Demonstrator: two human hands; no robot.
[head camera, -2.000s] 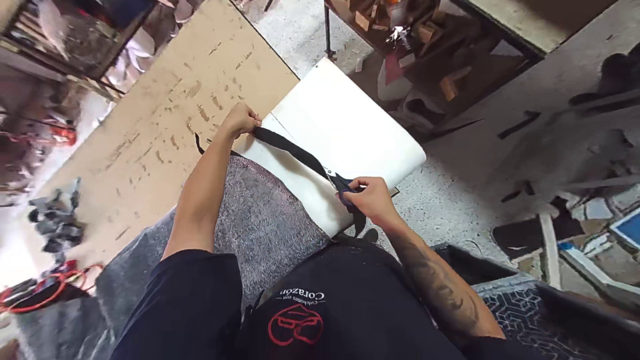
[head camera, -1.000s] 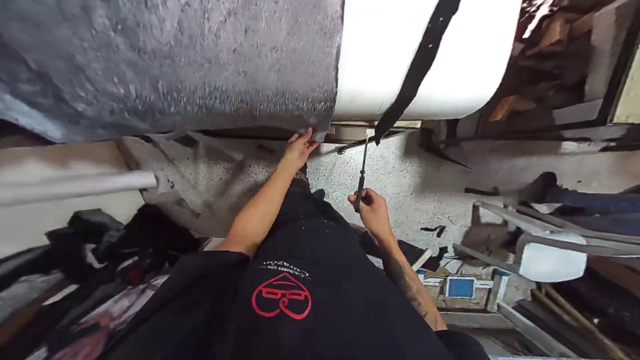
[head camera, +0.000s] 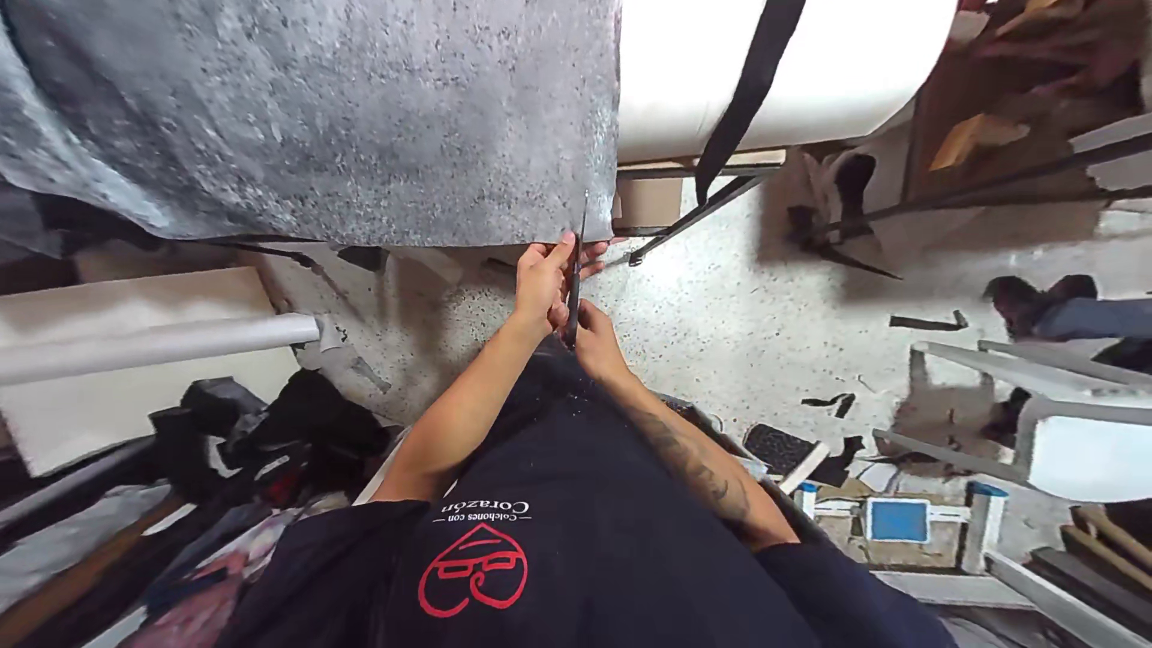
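Grey mottled fabric (head camera: 387, 117) drapes over the work surface, its near right corner at my hands. My left hand (head camera: 543, 283) pinches the fabric's front edge, with some fingertips beneath it. My right hand (head camera: 598, 342) holds dark-handled scissors (head camera: 574, 288) upright in the view; their blade lies along the fabric close to its right edge. Whether the blades are apart cannot be told. To the right, a black strip (head camera: 751, 90) crosses a white padded sheet or roll (head camera: 819, 81) and hangs over its front edge.
A metal frame (head camera: 702, 216) shows under the front edge. Dark scraps (head camera: 927, 321) lie on the speckled floor. White frames (head camera: 945, 589) stand at lower right. A white roll (head camera: 162, 346) and a heap of dark cloth (head camera: 306, 423) are at left.
The scissors have moved from near the black strip to the grey fabric's right edge, close beside my left hand. Two seconds ago my left hand held the black strip. The view has turned greatly.
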